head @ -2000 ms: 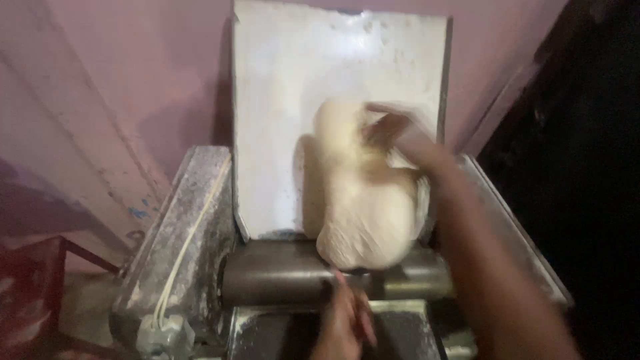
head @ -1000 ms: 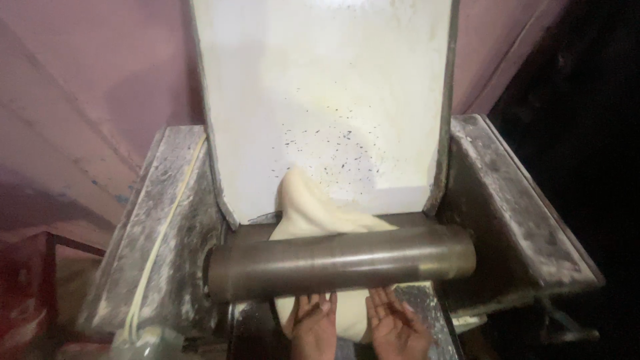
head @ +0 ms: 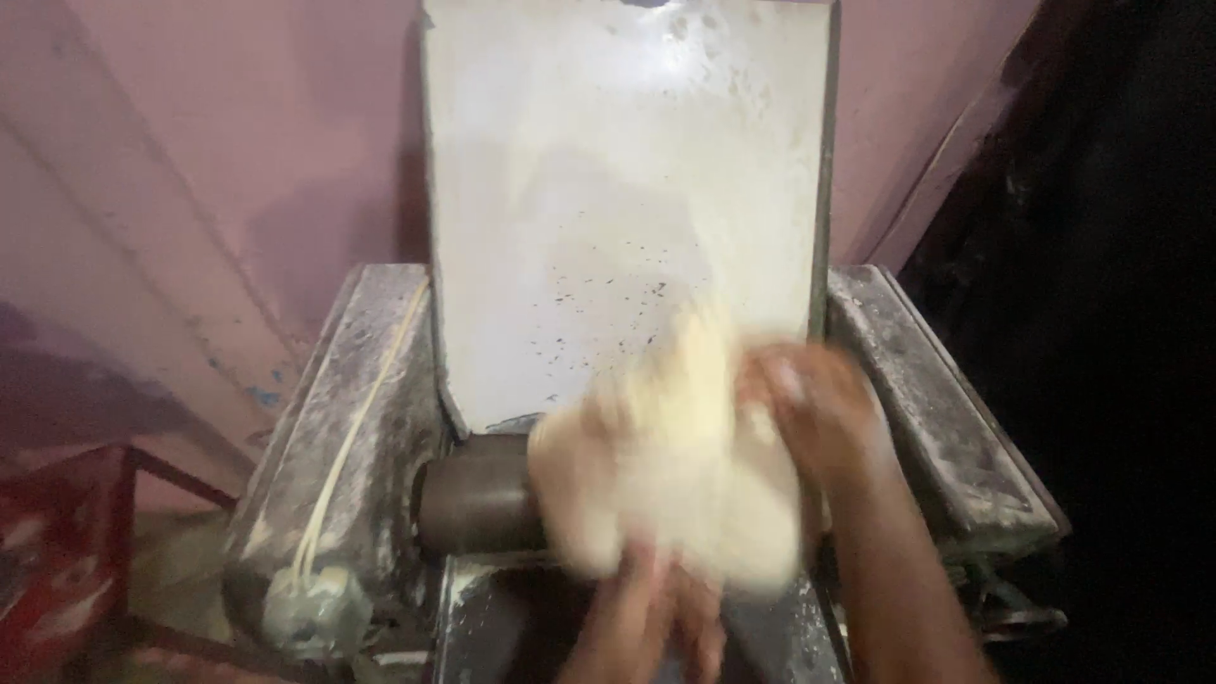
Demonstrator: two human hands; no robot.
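Observation:
A blurred mass of pale dough [head: 674,475] hangs over the steel roller [head: 475,505] of a dough sheeter, its folds bunched together. At the dough's upper right, my right hand [head: 807,404] is shut on its edge. My left hand [head: 660,598] is under the lower edge and touches the dough from below; blur hides whether its fingers grip. Behind the roller rises a white feed plate [head: 617,190] with dark specks. The dough hides the roller's right part.
Floury metal housings flank the roller, the left one [head: 351,399] with a pale cord [head: 356,427] on it, the right one [head: 940,408] above a handwheel [head: 1021,617]. A dark tray [head: 513,617] lies below the roller. A red metal frame [head: 66,532] stands at far left.
One second ago the dough lay between the rollers, with both hands open below. Now it is up in front of the roller, and my right hand has risen to its upper right side.

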